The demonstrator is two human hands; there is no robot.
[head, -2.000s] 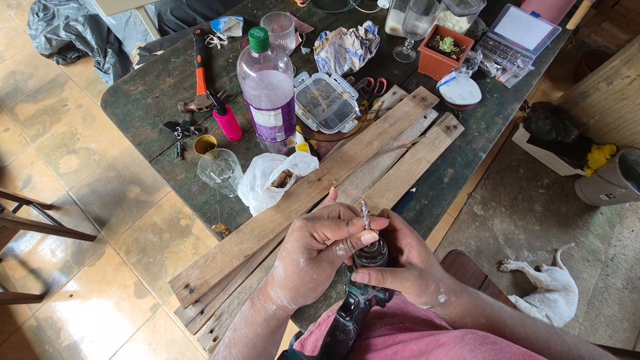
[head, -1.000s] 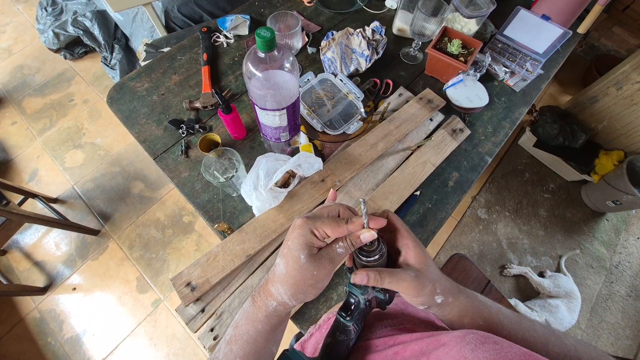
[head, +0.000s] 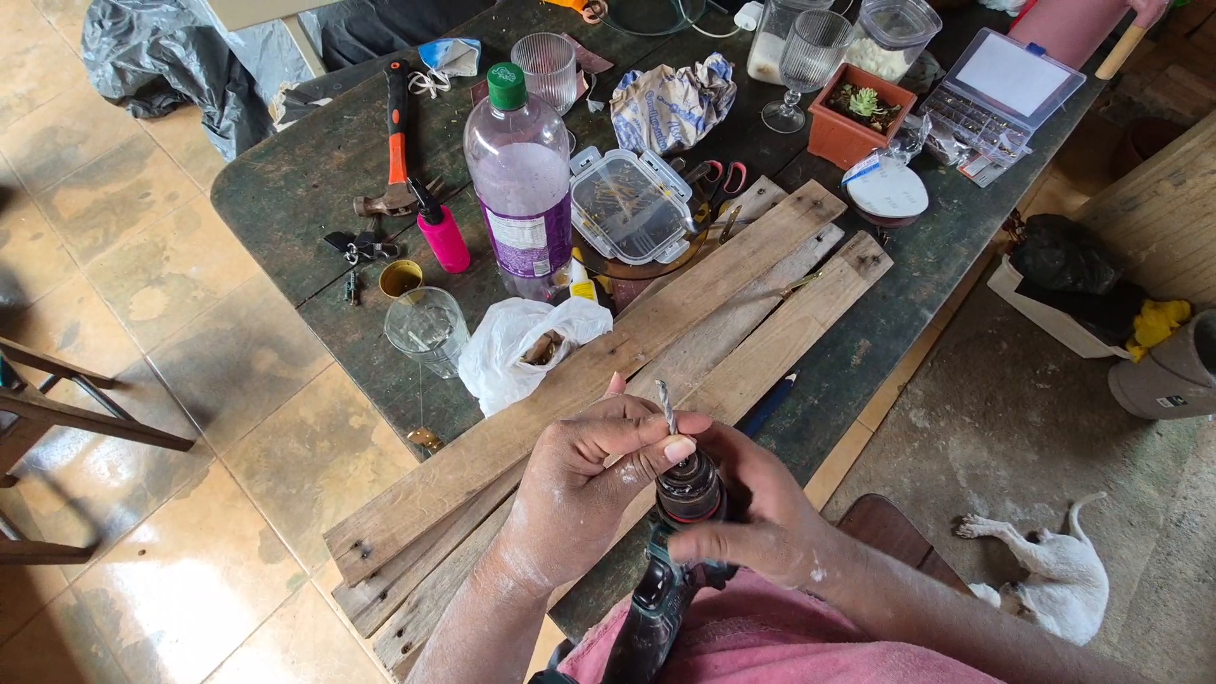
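Observation:
A cordless drill stands nose-up against my lap, its black chuck pointing away from me. My left hand pinches a spiral drill bit between thumb and fingers; the bit's lower end is at the chuck's mouth. My right hand lies around the right side of the chuck, its thumb raised a little off the near side, slightly blurred, its fingertips hidden behind. Beyond both hands, old wooden boards with nail holes lie side by side across the dark table.
Left of the boards are a white plastic bag, a glass, a large plastic bottle and a hammer. A lidded container, potted succulent and screw case stand farther back. A white dog lies on the floor at right.
My right thumb has shifted down and outward from the chuck. My left hand keeps its pinch on the bit, and the drill stays where it was.

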